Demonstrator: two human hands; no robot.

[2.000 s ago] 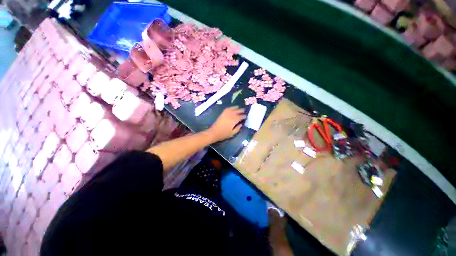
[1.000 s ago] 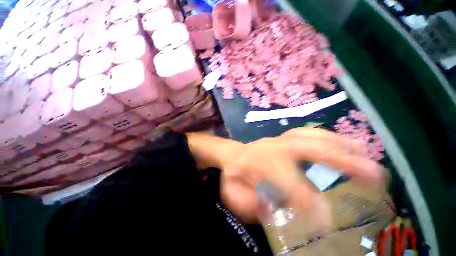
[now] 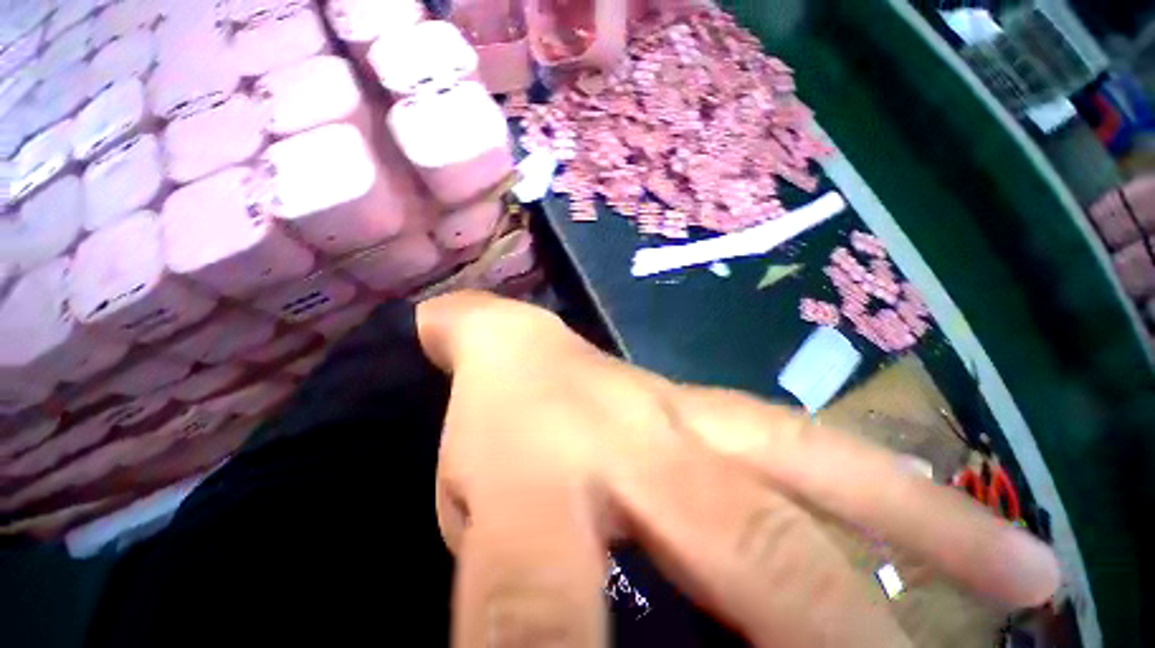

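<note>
My left hand [image 3: 633, 468] is bare, large and close to the camera at the bottom centre. Its back shows, its fingers are spread, and some fingertips are cut off by the lower edge. Nothing is seen in it. Beyond it on the dark bench lie a big heap of small pink moulded pieces [image 3: 690, 133], a smaller pink group [image 3: 874, 294], a long white strip [image 3: 738, 238] and a small white rectangle [image 3: 820, 368]. My right hand is not in view.
Stacked pink housings [image 3: 215, 215] fill the left side. Two open pink housings [image 3: 576, 32] stand behind the heap. Brown cardboard [image 3: 902, 411] and red-orange looped handles [image 3: 994, 491] lie partly behind my fingers. A green conveyor belt [image 3: 963, 228] curves along the right.
My left hand has come off the bench area, closer to the camera and lower, and looks much larger. The view has swung left towards the stacked housings. My right hand has left the picture.
</note>
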